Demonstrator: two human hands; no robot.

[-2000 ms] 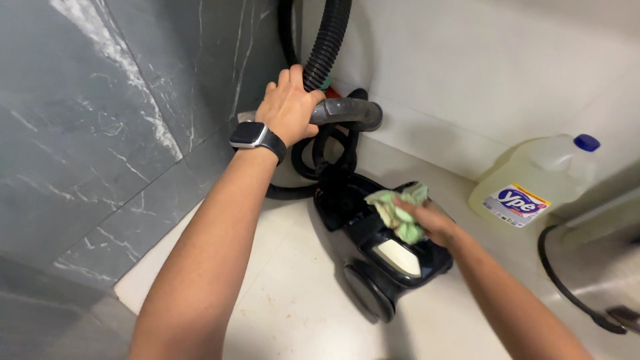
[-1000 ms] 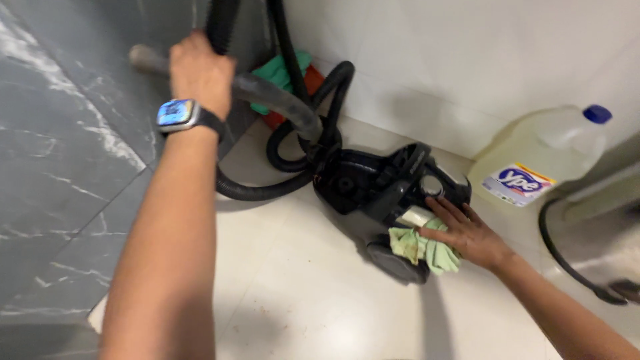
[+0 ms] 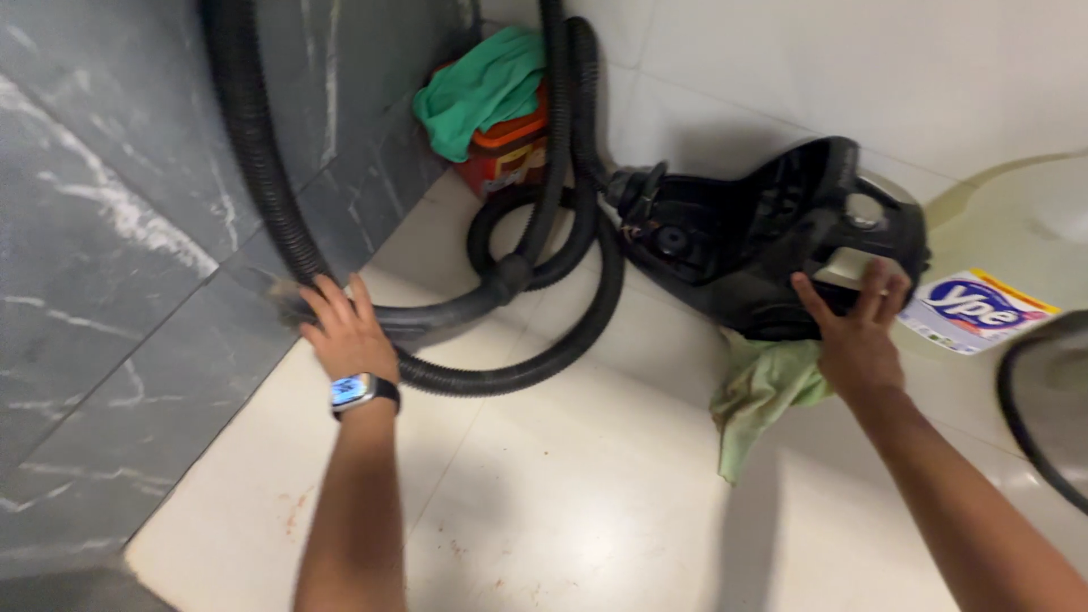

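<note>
A black canister vacuum cleaner (image 3: pixel 722 229) stands tilted by the white wall, its front compartment uncovered. My right hand (image 3: pixel 863 344) rests on its body with fingers spread, at the pale panel. A light green cloth (image 3: pixel 765 391) hangs below the vacuum, beside that hand's wrist; whether the hand pins part of it is hidden. My left hand (image 3: pixel 350 331), with a watch on the wrist, lies over the curved wand handle (image 3: pixel 450 316) near the grey wall, its grip partly hidden. From there the black corrugated hose (image 3: pixel 501 378) loops over the floor toward the vacuum.
In the corner a red-orange box (image 3: pixel 510 149) bears a teal cloth (image 3: pixel 484 85). A large translucent Ypê jug (image 3: pixel 1011 238) stands right of the vacuum, beside a rounded metallic container (image 3: pixel 1054 391). Dark marbled tile wall (image 3: pixel 110 280) bounds the left; crumbs dot the pale floor (image 3: pixel 544 510).
My left hand has lowered the hose handle toward the floor by the grey wall. My right hand has gone from wiping height on the vacuum with the cloth bunched to lying flat, the cloth now hanging.
</note>
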